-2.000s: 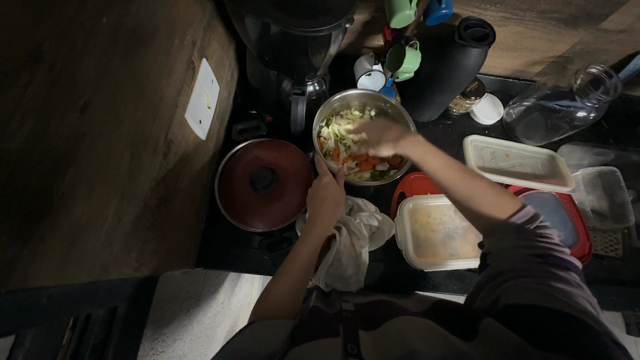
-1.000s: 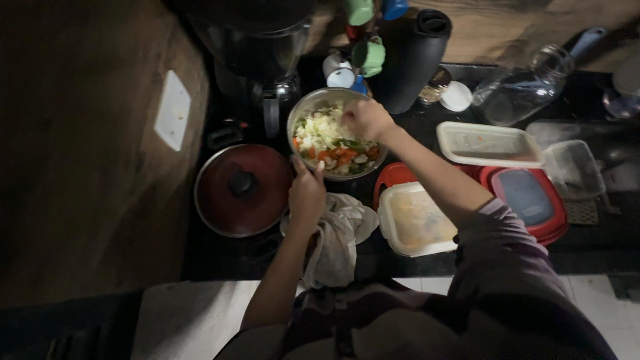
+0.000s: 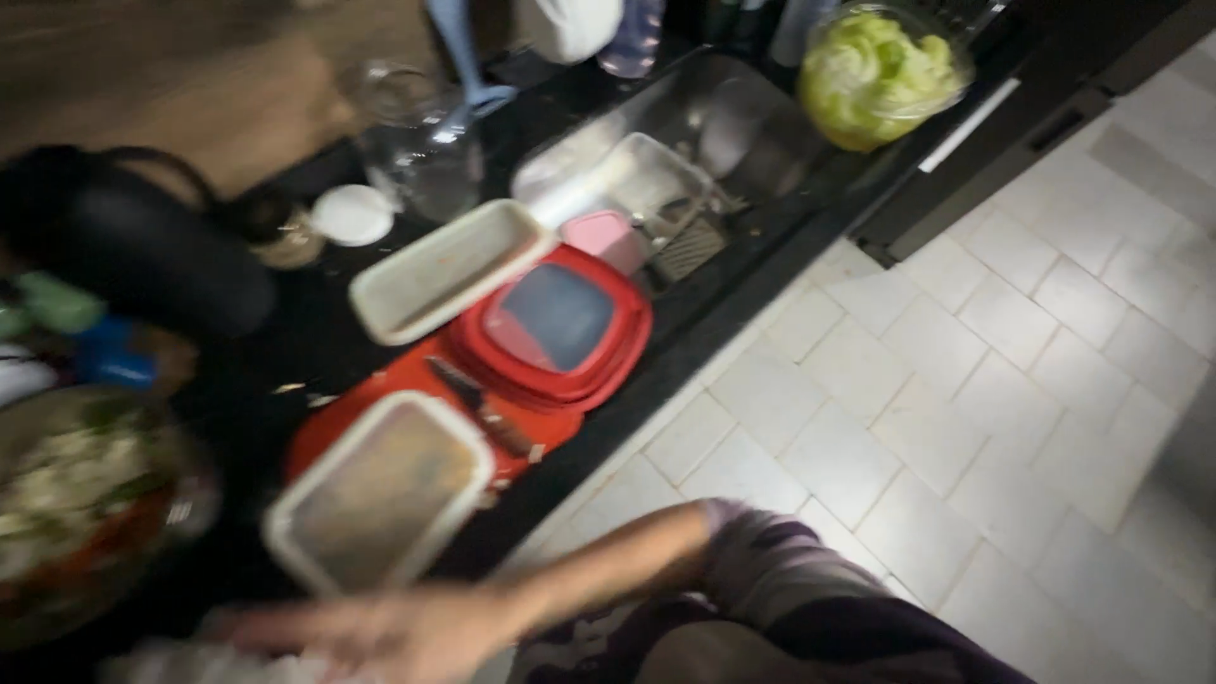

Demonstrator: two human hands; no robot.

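Observation:
My right hand (image 3: 389, 627) is blurred at the lower left, its fingers over a whitish cloth (image 3: 228, 665); whether it grips the cloth I cannot tell. My left hand is out of the frame. A metal bowl (image 3: 195, 494) of chopped vegetables stands at the left edge, cut off by it. Just above my right hand lies a rectangular container with a white rim (image 3: 480, 456), partly on a red cutting board (image 3: 332, 427). A knife (image 3: 484, 408) rests on the board beside a red-lidded container (image 3: 608, 366).
An empty long white container (image 3: 446, 271), a glass jar (image 3: 427, 161) and a dark bottle (image 3: 171, 247) stand along the back. The sink (image 3: 807, 161) holds plastic containers and a grater (image 3: 689, 249). A clear bowl of lettuce (image 3: 879, 76) sits beyond it.
The view has swung far toward the sink. My right hand has left the bowl of vegetables and is now over the cloth. My left hand, earlier at the bowl's rim, has gone out of view.

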